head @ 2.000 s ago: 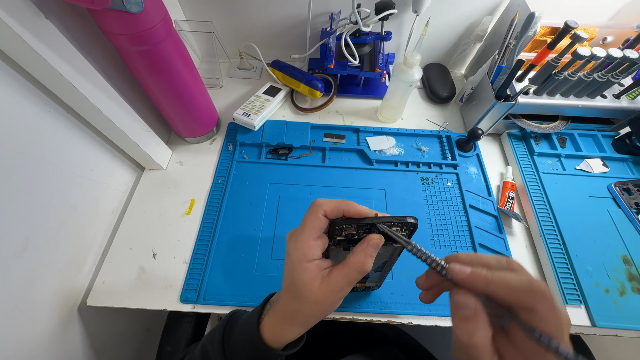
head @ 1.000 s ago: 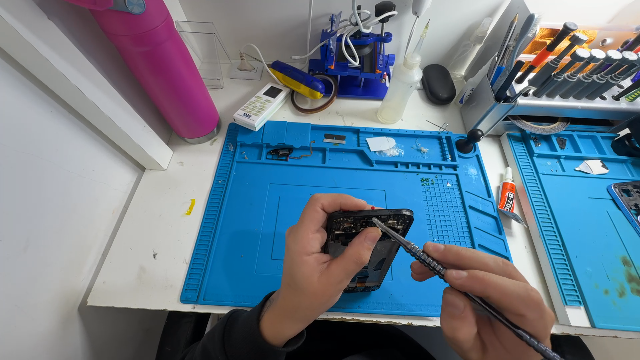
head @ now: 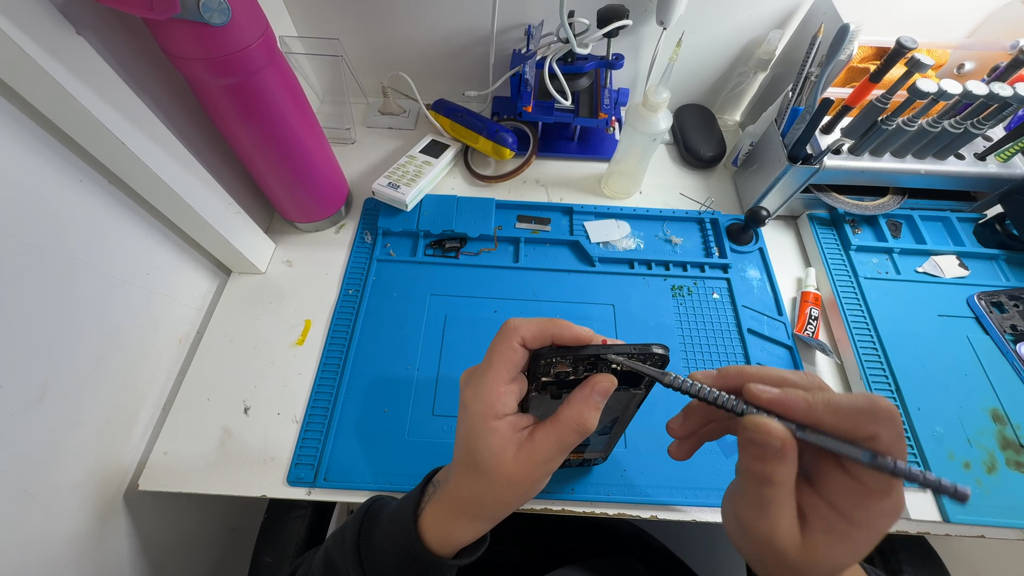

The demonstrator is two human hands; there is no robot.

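Observation:
An opened smartphone [head: 592, 436], its inner frame and small parts showing, is tilted up above a blue silicone repair mat [head: 384, 360]. My left hand [head: 520, 424] grips it by its left side, thumb across the inside and fingers behind. Between the thumb and fingers of my right hand [head: 800, 456] is a dark metal pry tool [head: 744, 406] with a ribbed handle. Its tip touches or nearly touches the inside of the phone's upper edge, right of my left thumb. A small red spot shows at that edge. The phone's back is hidden.
Small phone parts [head: 450, 246] lie in the mat's upper compartments. Behind stand a pink bottle [head: 256, 112], a white remote [head: 416, 172], a blue clamp stand [head: 576, 120] and a plastic dispenser bottle [head: 636, 148]. At right are a glue tube [head: 808, 312], a screwdriver rack [head: 896, 168] and a second mat [head: 920, 352].
The pry tool has changed its angle and my right hand its hold since the oldest frame. The tip stays around the phone's upper edge. My left hand keeps the phone in nearly the same place.

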